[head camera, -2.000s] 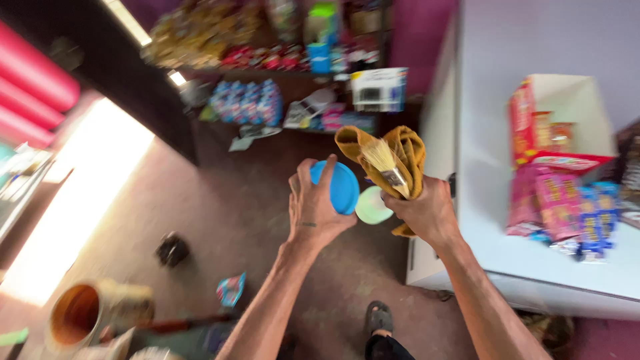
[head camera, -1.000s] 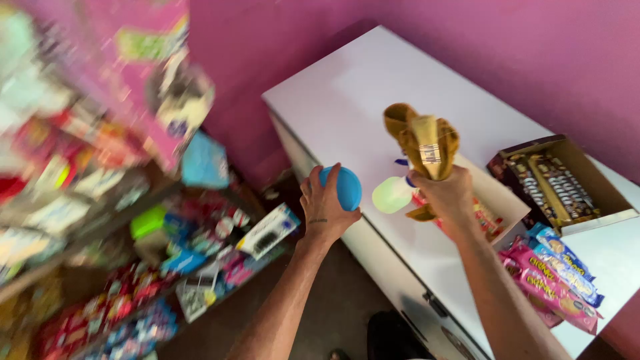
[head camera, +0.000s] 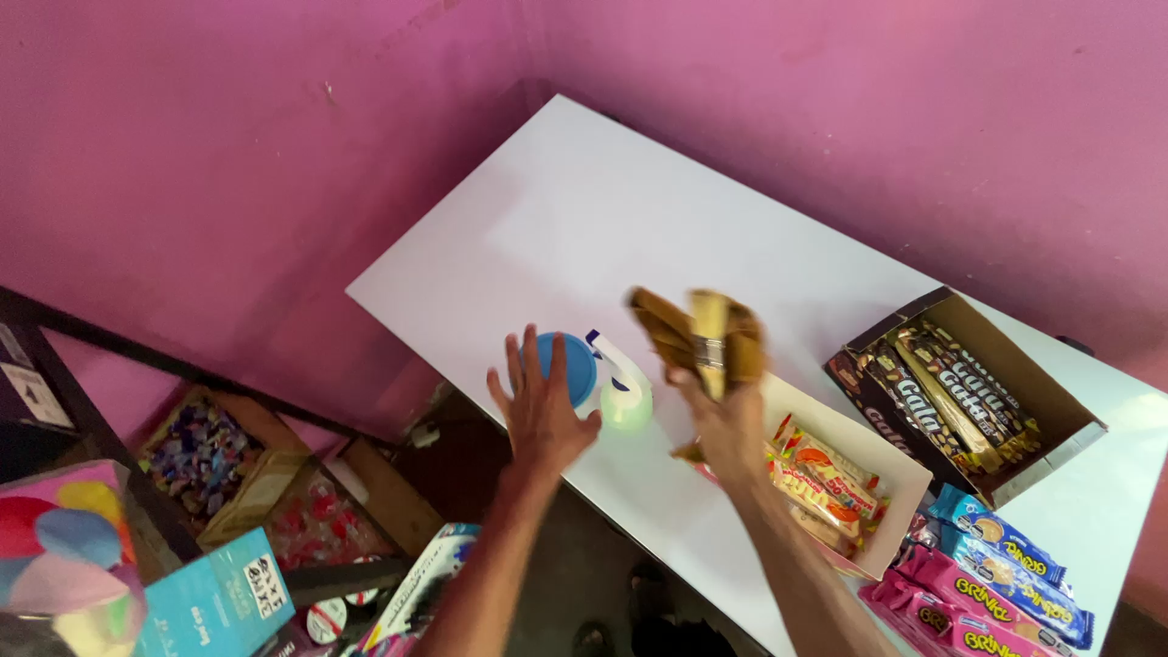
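My left hand is spread with its fingers over a round blue lid or container at the front edge of the white table; whether the fingertips touch it is unclear. Just right of it stands a pale green bottle with a white and dark blue trigger-like top. My right hand holds a folded brown cloth together with a flat paintbrush, its pale bristles upward and its metal band showing. Both are blurred and held above the table, near a white box of snack packets.
The white tabletop meets pink walls. At right are a box of wrapped snack packets, a dark carton of wafer bars and pink and blue biscuit packs. Lower left, a dark-framed shelf holds boxes of sweets and a light blue box.
The view has swung towards the white table and pink walls. My left hand held the blue object in the air earlier; now its fingers are spread over it at the table's edge.
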